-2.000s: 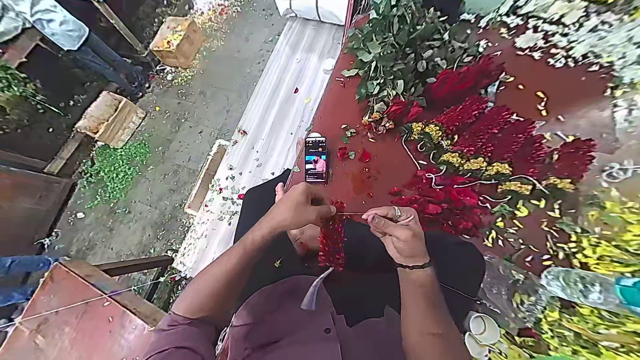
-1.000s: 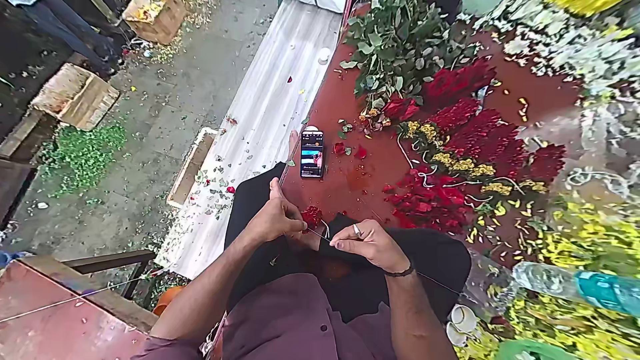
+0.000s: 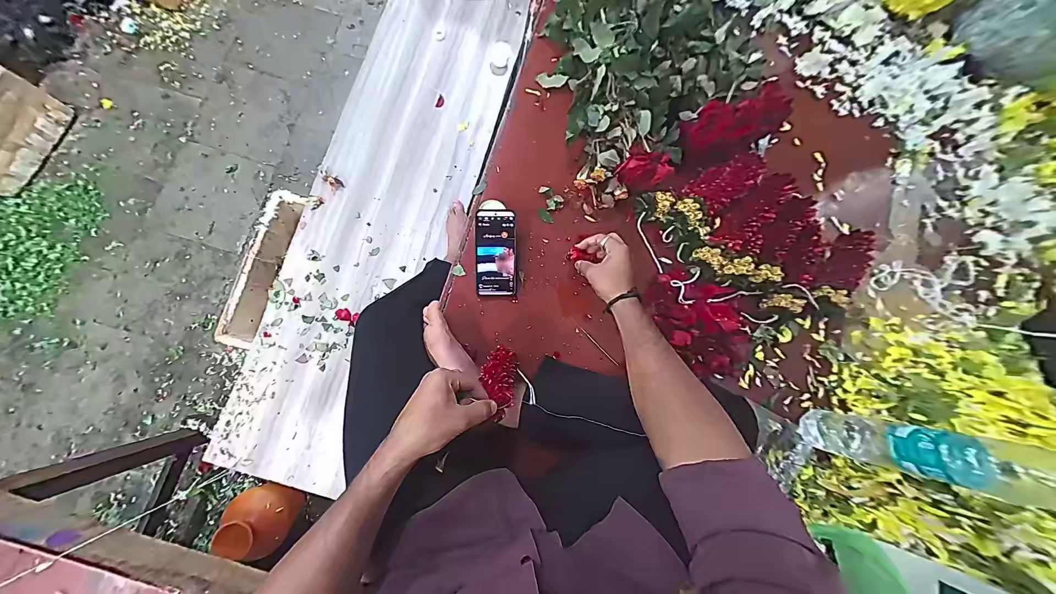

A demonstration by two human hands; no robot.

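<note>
My left hand point(image 3: 441, 410) pinches the lower end of a short red flower garland point(image 3: 499, 375) above my lap. A white thread point(image 3: 577, 416) runs from near the garland across my dark trousers. My right hand point(image 3: 606, 266) is over the red tabletop, its fingertips closed on a small red flower piece point(image 3: 580, 255). Right of that hand lie rows of red flower garlands point(image 3: 771, 219), small yellow flower clusters point(image 3: 734, 266) with white string, and loose red petals point(image 3: 697, 318). A smartphone point(image 3: 496, 253) with a lit screen lies between my foot and my right hand.
Green leafy stems point(image 3: 652, 58) are heaped at the back. White flowers point(image 3: 899, 66) and yellow flowers point(image 3: 949, 363) spread along the right, with a plastic bottle point(image 3: 932, 452) among them. A white board point(image 3: 371, 157) lies left of the table. A clay pot point(image 3: 257, 521) stands at lower left.
My right hand has moved away from my left, up and right over the table, and now holds a red flower piece. My left hand stays by the garland at my lap.
</note>
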